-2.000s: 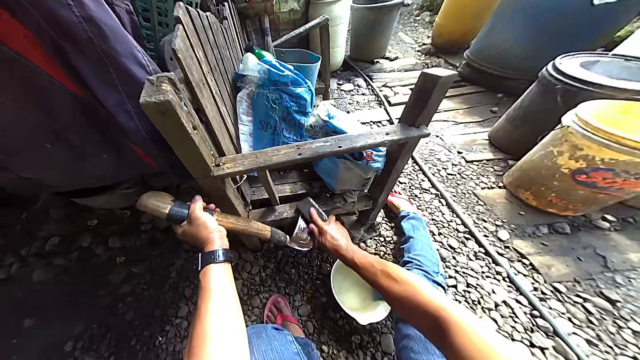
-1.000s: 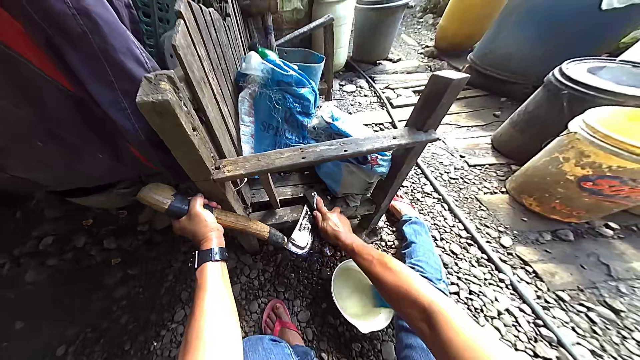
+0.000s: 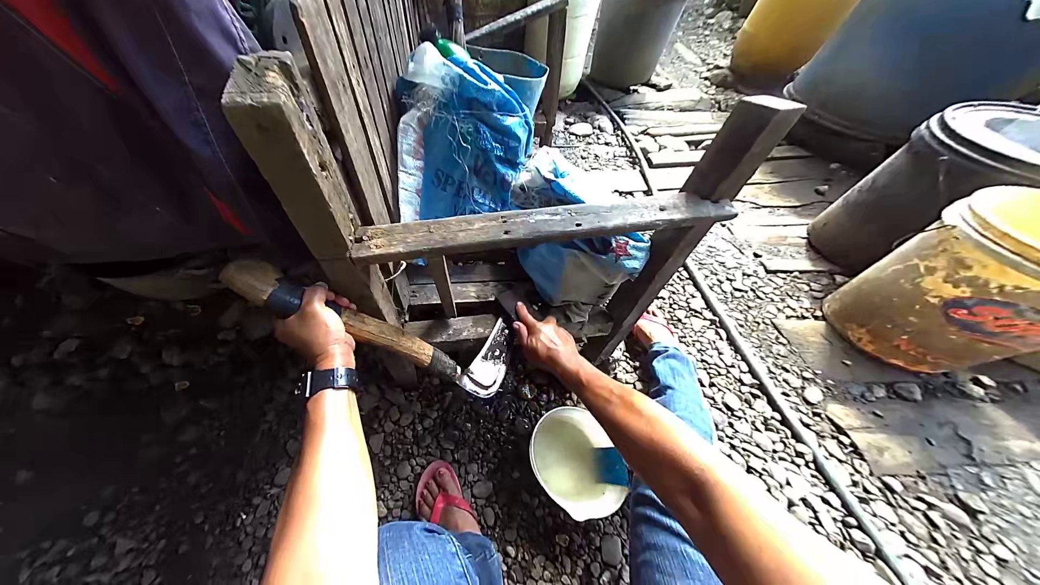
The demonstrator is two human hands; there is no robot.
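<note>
My left hand (image 3: pixel 315 327) is closed around the wooden handle (image 3: pixel 382 335) of a curved, hooked blade, just below a dark wrapped band. The wet, shiny blade (image 3: pixel 489 363) points up toward the bench from the handle's end. At the blade's right side, my right hand (image 3: pixel 546 341) holds a dark flat block (image 3: pixel 512 302), perhaps a sharpening stone. Whether the block touches the edge is hard to tell. A white bowl (image 3: pixel 561 508) of cloudy liquid stands on the gravel below my right forearm, with a blue object (image 3: pixel 611 466) in it.
A weathered wooden bench (image 3: pixel 536 230) stands directly in front, holding blue sacks (image 3: pixel 475 162). Buckets and drums, one a stained yellow bucket (image 3: pixel 918 301), line the right side. A black hose (image 3: pixel 764 366) runs over the gravel. Dark cloth (image 3: pixel 122 138) hangs at left.
My right hand and the dark block have shifted relative to the blade; the block lay over the blade two seconds ago and is now beside its upper part. My left hand keeps its hold on the handle.
</note>
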